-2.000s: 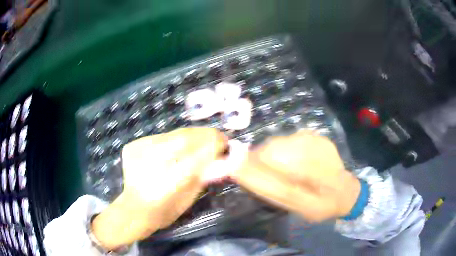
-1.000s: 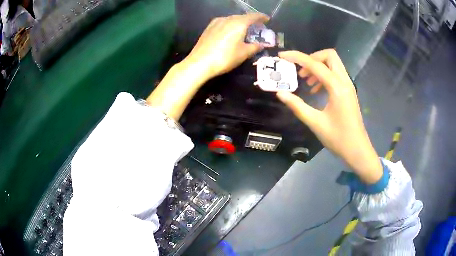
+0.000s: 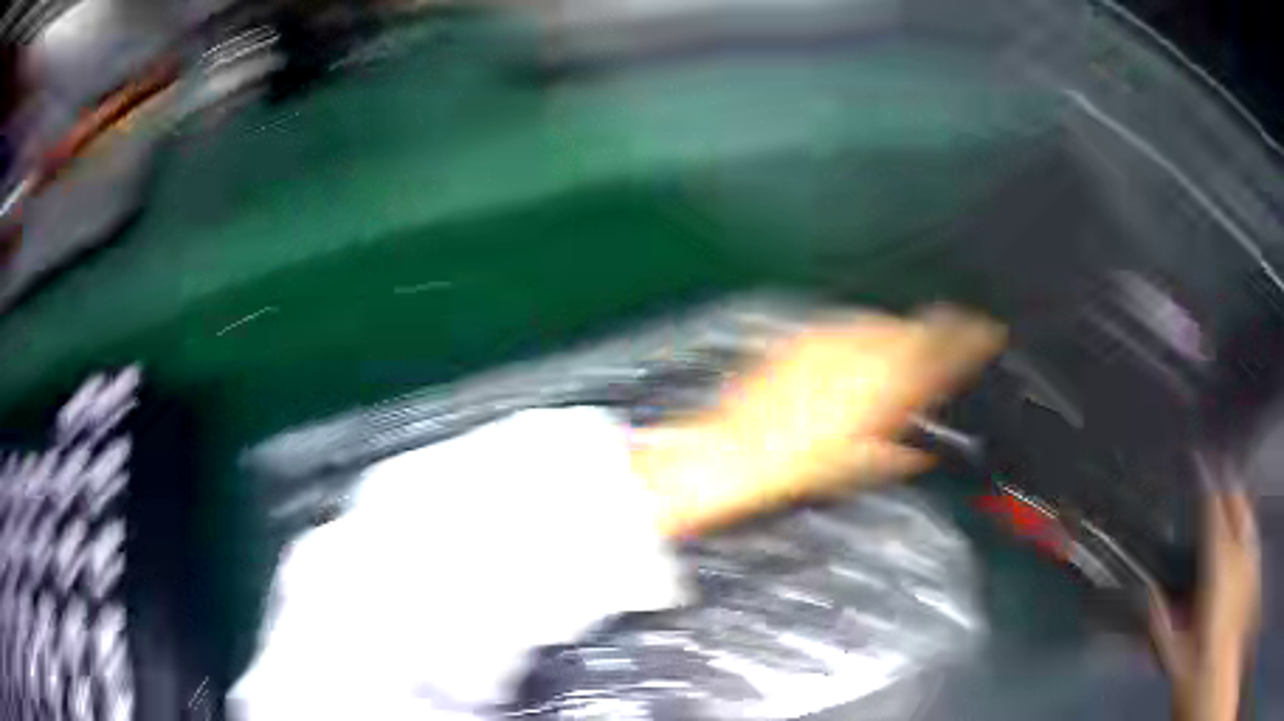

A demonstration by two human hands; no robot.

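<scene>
The frame is heavily blurred. My left hand [image 3: 824, 409] reaches right over the clear tray [image 3: 845, 606], its thumb and fingers apart and nothing visible between them. My right hand [image 3: 1214, 606] is at the right edge near the dark fixture [image 3: 1084, 409], partly out of the picture, with thumb and fingers apart and no part visible in it. A blurred pale piece [image 3: 1166, 317] shows at the fixture; whether it is the white housing is unclear. The red button [image 3: 1028, 521] is smeared on the fixture.
Stacked black trays with pale parts [image 3: 71, 563] stand at the left. The green mat [image 3: 493, 268] lies behind the clear tray. My left white sleeve hides much of that tray. Blurred objects show at the upper left.
The view has swung left, bringing the stacked trays back. My left hand has left the fixture's pale part and is over the clear tray. The white housing no longer shows in my right hand.
</scene>
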